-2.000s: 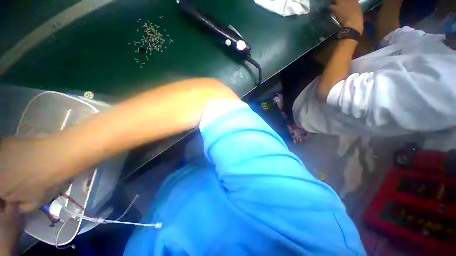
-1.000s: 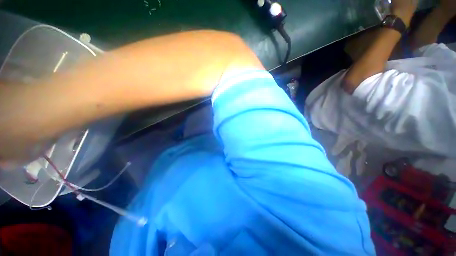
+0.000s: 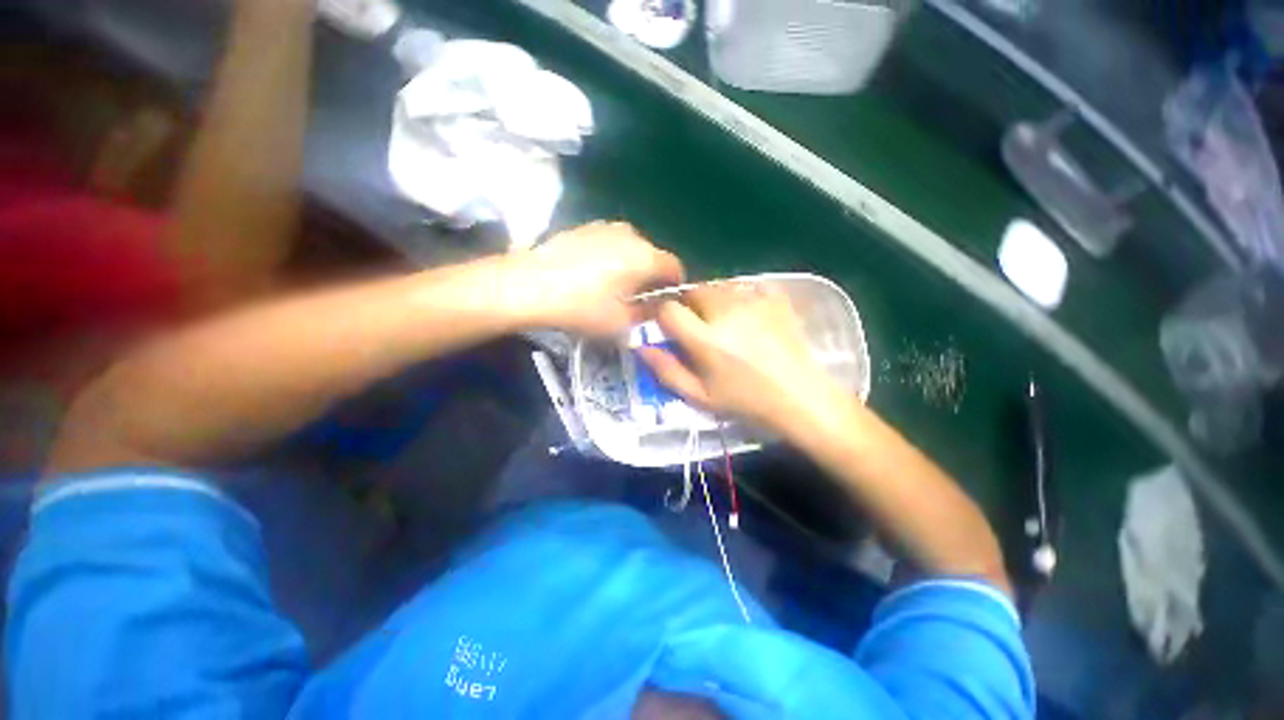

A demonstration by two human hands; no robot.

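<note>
The white housing (image 3: 841,321) lies open side up at the bench's near edge in front of me. A bright blue component (image 3: 656,383) shows inside it. Thin white and red lead wires (image 3: 731,485) hang over its near rim. A white end cover (image 3: 559,401) stands beside its left end. My left hand (image 3: 599,277) is at the far left rim, with its fingers curled over it. My right hand (image 3: 732,345) reaches into the housing, fingertips beside the blue component. Blur and the fingers themselves hide what they pinch.
Loose screws (image 3: 932,373) and a black electric screwdriver (image 3: 1039,485) lie right of the housing. White crumpled cloths lie at left (image 3: 486,134) and right (image 3: 1163,563). A white cover plate (image 3: 1034,263) and another housing (image 3: 800,42) are farther back. A person's arm (image 3: 247,169) is at left.
The view has swung left, so the housing now shows near the middle instead of at the left edge. Both my hands are now visible at it. The neighbour in white has left the picture.
</note>
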